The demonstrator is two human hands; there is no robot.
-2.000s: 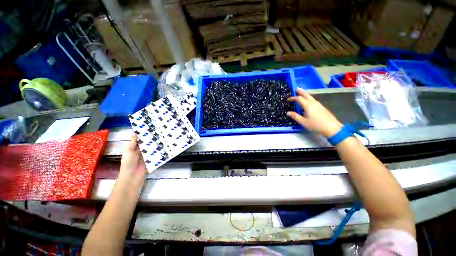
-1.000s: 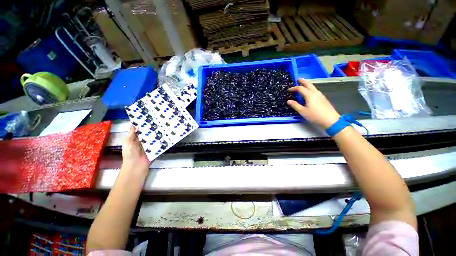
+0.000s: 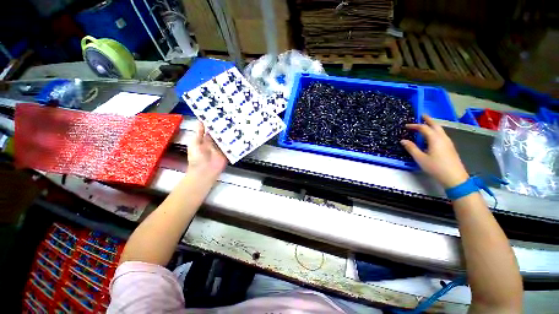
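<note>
My left hand (image 3: 206, 150) holds a white PCB panel (image 3: 234, 115) by its lower left edge, tilted, with rows of small dark and blue parts facing me. My right hand (image 3: 434, 147) is at the right end of an open blue bin (image 3: 343, 158), fingers curled over the rim; a blue wrist strap is on that wrist. The bin is full of tiny black components (image 3: 355, 119). Whether the right fingertips hold a component is too small to tell.
A red bubble-wrap bag (image 3: 98, 144) lies at the left over the rails. Stacked boards (image 3: 73, 270) are at the lower left. Clear plastic bags (image 3: 528, 156) lie at the right. A closed blue box (image 3: 205, 76) is behind the panel. Conveyor rails (image 3: 331, 230) cross the view.
The view has turned left, so things sit further right in it and more stacked boards show at lower left. My left hand still holds the panel and my right hand stays at the bin's right end.
</note>
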